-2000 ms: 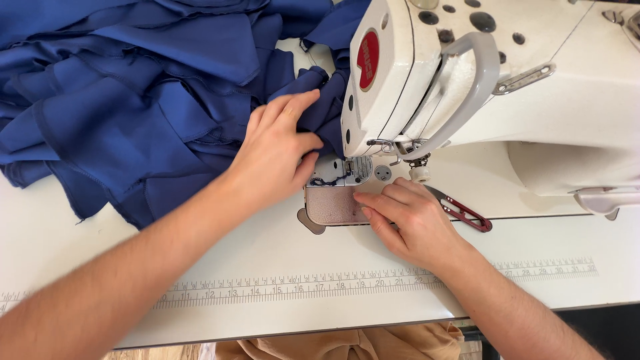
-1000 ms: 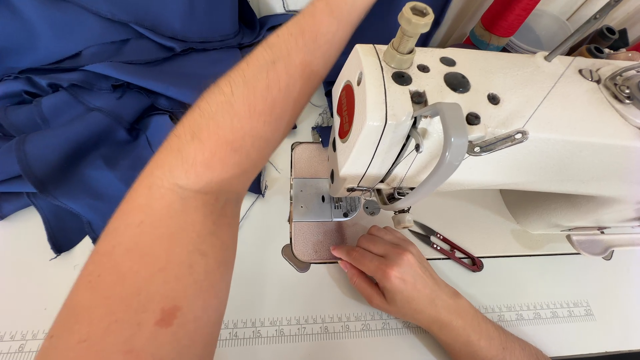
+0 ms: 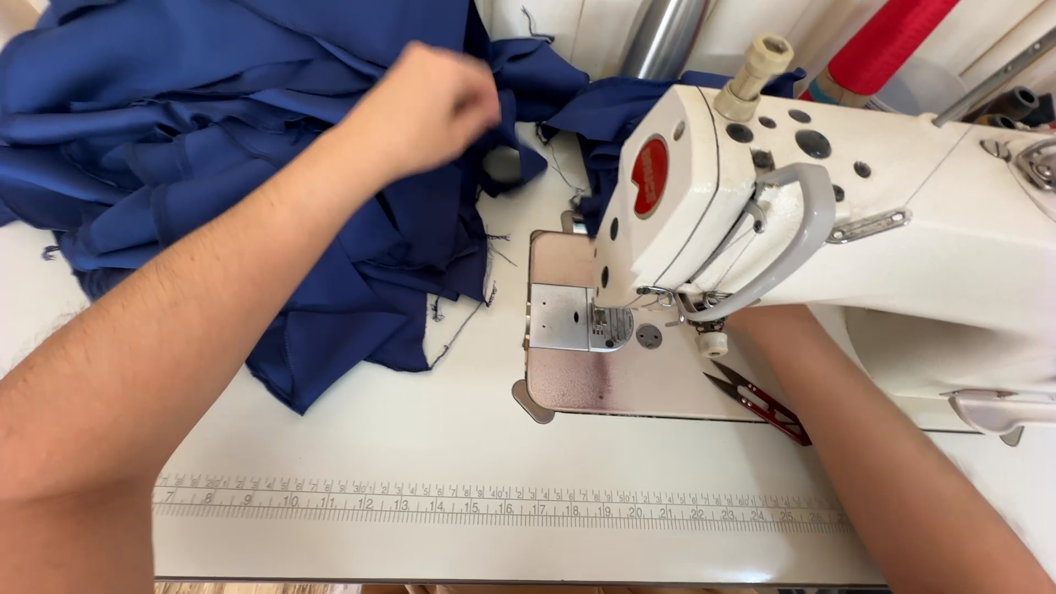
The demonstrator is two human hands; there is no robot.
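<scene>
My left hand (image 3: 437, 107) is over the heap of blue fabric (image 3: 247, 124), its fingers curled and blurred; whether it grips any cloth cannot be told. My right forearm reaches under the arm of the white sewing machine (image 3: 932, 239), and the right hand is hidden behind the machine head. Red-handled thread snips (image 3: 771, 408) lie partly open beside that forearm. The metal needle plate (image 3: 561, 318) is uncovered at the machine's left end. Loose dark threads (image 3: 458, 334) trail from the frayed fabric edges, and more blue cloth (image 3: 615, 107) lies behind the machine head.
A printed ruler scale (image 3: 503, 507) runs along the front of the white table (image 3: 462, 445). Behind the machine stand a red thread cone (image 3: 891, 45), a shiny metallic cylinder (image 3: 667, 37) and dark spools (image 3: 1015, 103). The grey thread take-up guard (image 3: 813, 223) protrudes from the machine head.
My left hand has come back over the fabric heap from beyond the top edge. My right hand has moved from beside the needle plate to behind the machine head.
</scene>
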